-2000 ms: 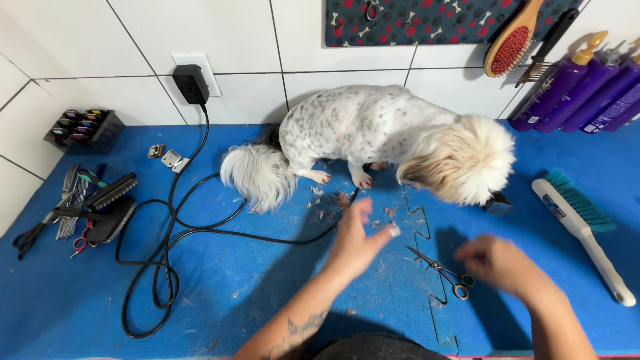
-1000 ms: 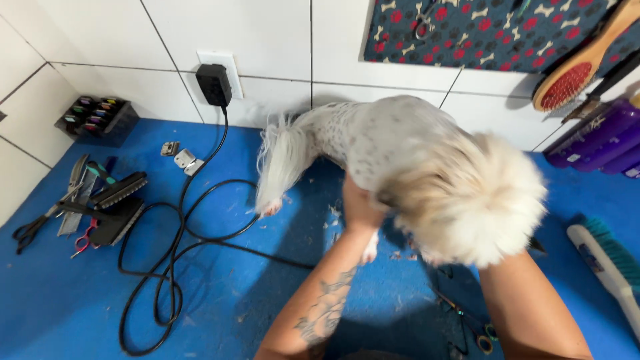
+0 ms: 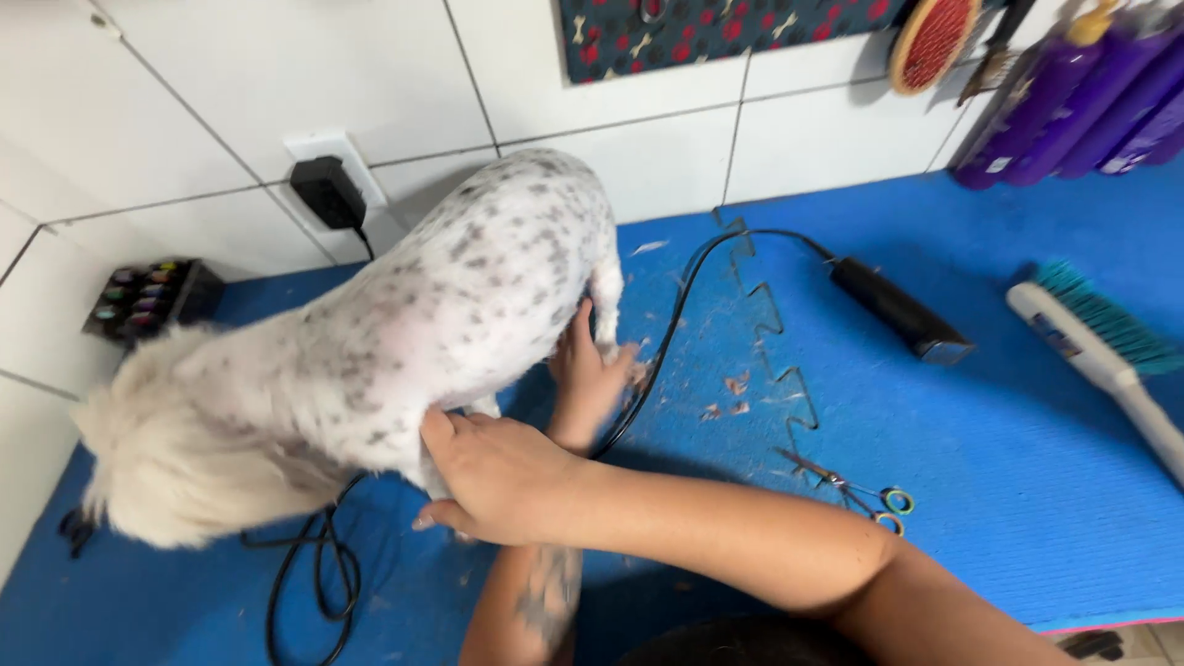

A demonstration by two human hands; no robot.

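Note:
A dog with a spotted, short-clipped body (image 3: 462,268) and a fluffy cream head stands on the blue mat, head to the left. My right hand (image 3: 509,476) grips its front leg, thumb below, and my right forearm crosses over my tattooed left one. Blurred beside the dog's hind paw, my left hand (image 3: 592,379) has its fingers spread; whether it touches the leg is unclear. A black corded clipper (image 3: 897,310) lies right of the dog. Nearer me are scissors with iridescent finger rings (image 3: 846,490).
A white-handled brush with teal bristles (image 3: 1091,333) lies at the right. Purple bottles (image 3: 1054,102) stand against the tiled wall. A black cord (image 3: 680,314) runs over the mat (image 3: 999,490). Black organizer (image 3: 153,301) sits back left; hair clippings (image 3: 737,384) are scattered about.
The dog has been turned around: its head pointed right before and now points left. My right hand has moved left across my left arm, from near the dog's head to its front leg.

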